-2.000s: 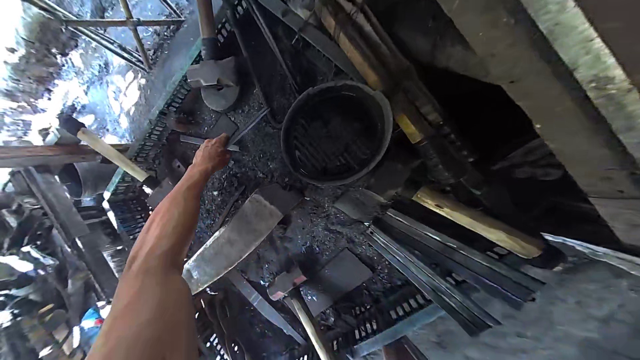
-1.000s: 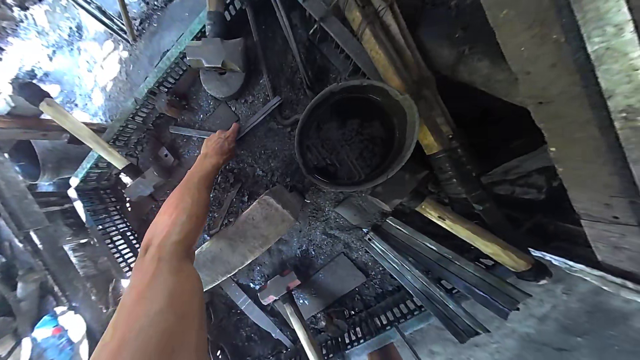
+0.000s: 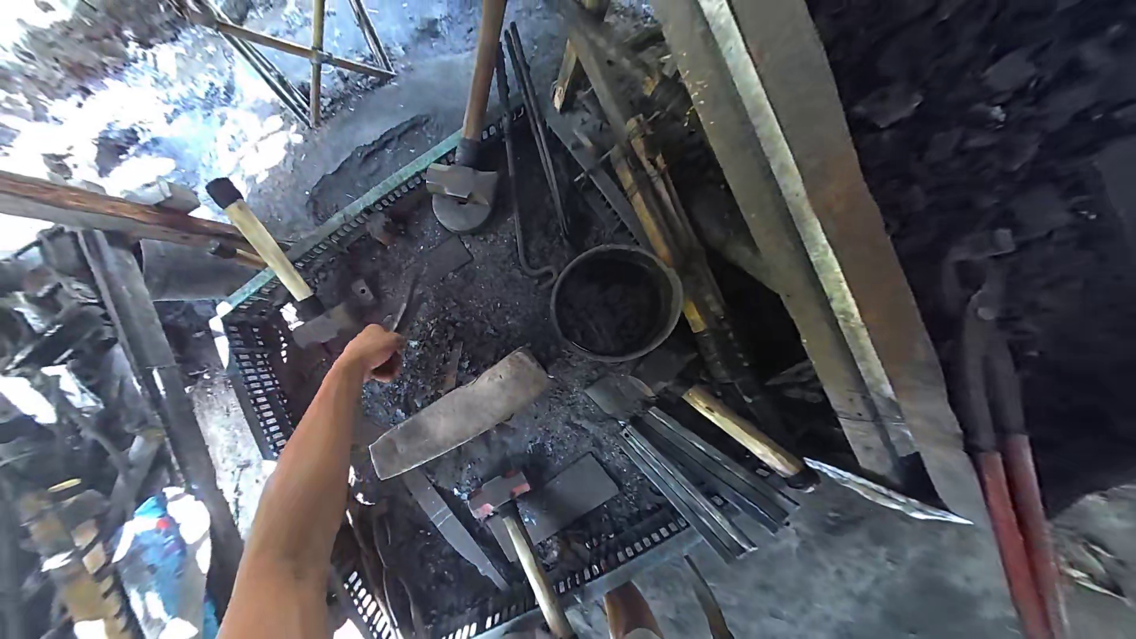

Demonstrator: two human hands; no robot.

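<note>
My left hand is closed around one end of a thin metal piece, which points up from the fist. Its full shape is blurred. The fist is over the dark, littered bed, just right of a wooden-handled hammer's head. A small dark flat plate rests above and right of it. Below and right of the hand lies a long grey block. To the right is a round pan with dark contents. My right hand is out of view.
A slotted crate rim borders the bed. Another hammer, a blade-shaped metal piece and several metal bars lie near the lower edge. Long-handled tongs are at far right, beyond a long beam.
My left hand was beside the small plate, among thin metal strips. It has moved away from the plate towards the hammer at the left, with a thin piece in it. The view has swung and widened.
</note>
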